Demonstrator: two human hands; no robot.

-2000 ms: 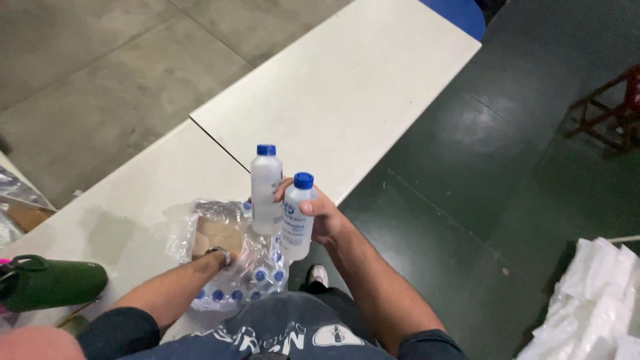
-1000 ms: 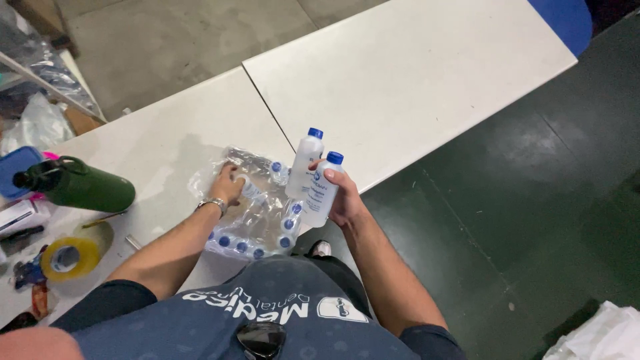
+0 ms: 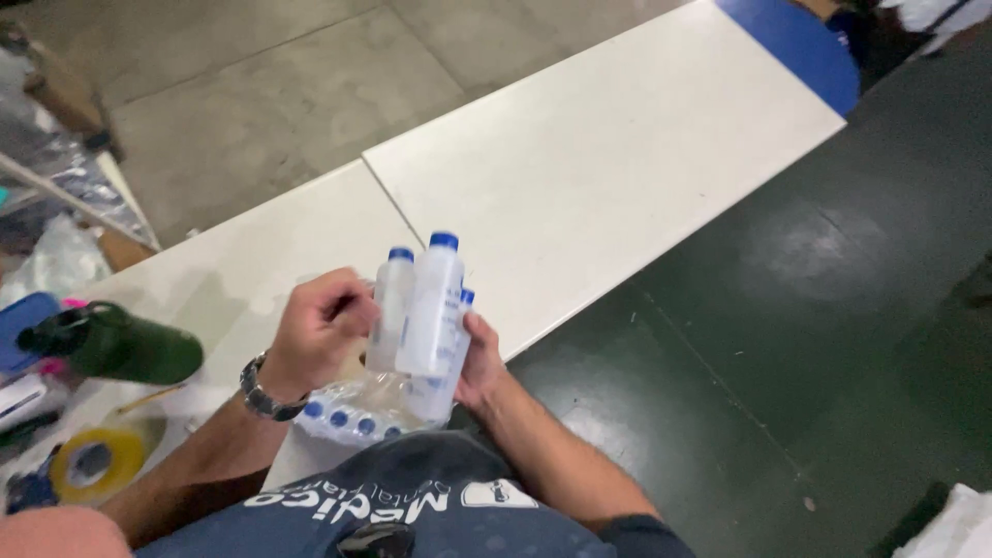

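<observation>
Three translucent plastic bottles with blue caps are bunched together above the table. My right hand point(image 3: 480, 360) grips the group from the right side. The front bottle point(image 3: 434, 310) overlaps a lower one point(image 3: 442, 391), and a third bottle point(image 3: 391, 314) stands at the left of the group. My left hand point(image 3: 322, 333), with a metal-band watch on the wrist, is at that left bottle with its fingers curled and blurred; whether it grips the bottle is hard to tell. Below the hands lies a clear plastic pack point(image 3: 349, 422) of blue-capped bottles, partly hidden by the held ones.
On the left of the table lie a green drinking bottle point(image 3: 132, 349), a roll of yellowish tape point(image 3: 97, 465) and a blue lid-like item point(image 3: 31, 329). A second white table point(image 3: 604, 163) adjoins at the right. White bags point(image 3: 949, 527) sit at the lower right.
My left hand has come up from the plastic pack to the held bottles. A third bottle has joined the two that my right hand was holding.
</observation>
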